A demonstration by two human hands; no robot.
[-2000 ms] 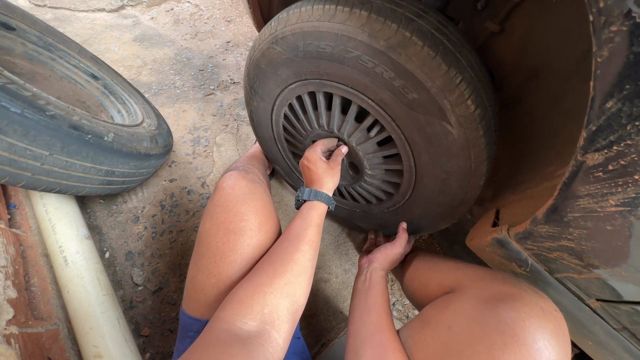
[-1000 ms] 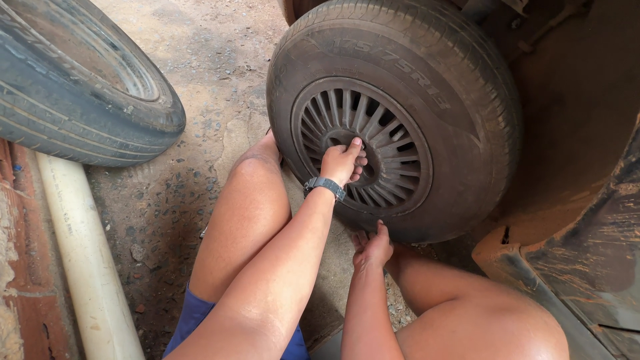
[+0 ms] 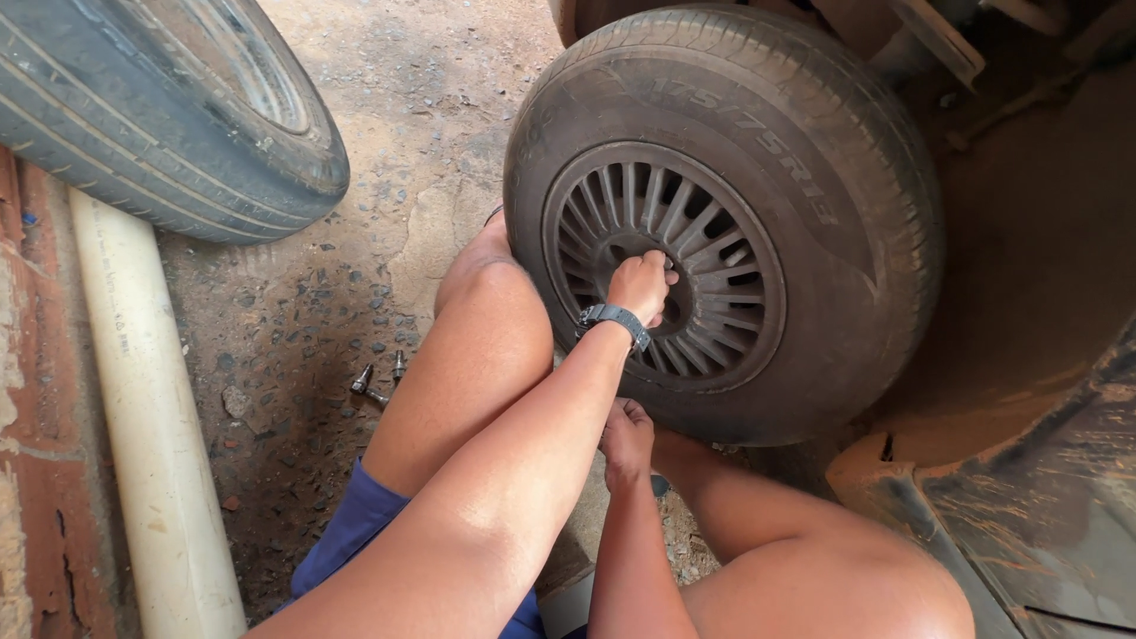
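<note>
A car wheel (image 3: 754,355), with a dusty tire and a finned rim (image 3: 661,266), stands upright in front of me at the wheel arch. My left hand (image 3: 641,282), with a watch on the wrist, has its fingers bent at the hub by the lug holes. A small metal piece, perhaps a wheel bolt, shows at its fingertips. Lower down, below the tire's bottom edge, my right hand (image 3: 628,435) is held with curled fingers close to the tire. Whether it holds anything is hidden.
Another wheel (image 3: 177,142) lies tilted at the upper left, above a white plastic pipe (image 3: 146,399) along a brick edge (image 3: 53,461). Metal bolts (image 3: 362,380) lie on the rough ground beside my left knee. The car's rusty, dirty body panel (image 3: 1047,479) is at the right.
My right hand has drawn back from the tire's lower edge, and its fingers have curled. My left hand stays at the hub, its fingers shifted. The view has moved somewhat.
</note>
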